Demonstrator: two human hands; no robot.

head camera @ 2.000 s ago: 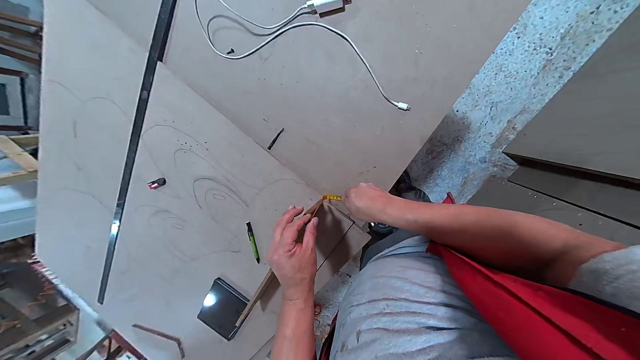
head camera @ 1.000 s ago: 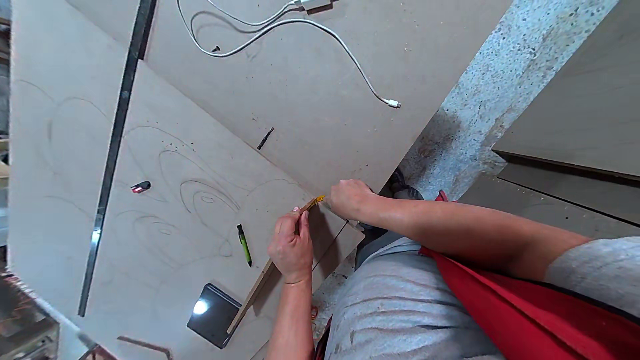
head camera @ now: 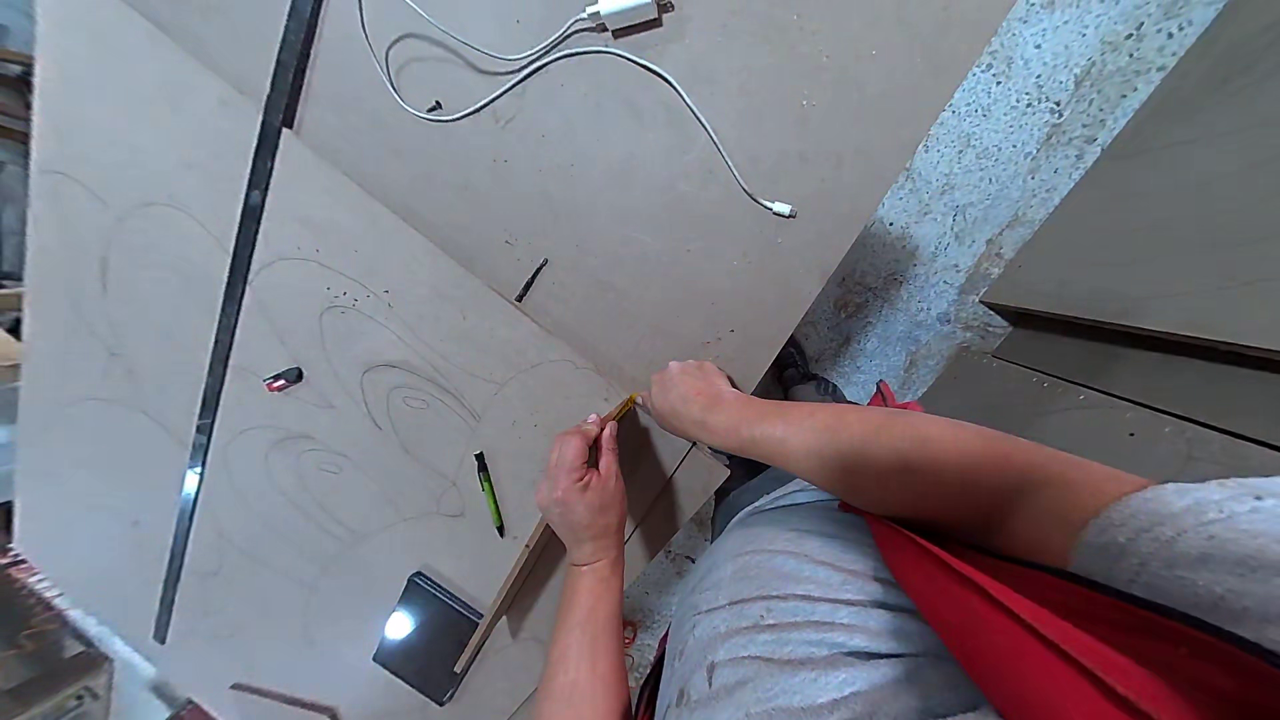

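My left hand (head camera: 585,485) grips a narrow wooden strip (head camera: 518,578) near its upper end, thumb and fingers on either side. The strip lies slanted over the board, its lower end over the edge of a dark flat box (head camera: 428,636). At the strip's upper end a short length of yellow tape measure (head camera: 624,406) shows. My right hand (head camera: 694,400) is closed around the tape measure's other part, which the fingers hide. A green pen (head camera: 489,494) lies left of my left hand.
A long metal straightedge (head camera: 232,300) crosses the pencil-marked board (head camera: 200,400). Around lie a small red and black object (head camera: 284,379), a dark drill bit (head camera: 532,280), a screw (head camera: 434,106) and a white cable (head camera: 700,125) with its charger (head camera: 626,12). Another board (head camera: 1150,200) is at right.
The yellow tape between my hands shows a shorter, narrower length than two seconds ago. Both hands stay by the strip's upper end. The view has shifted slightly.
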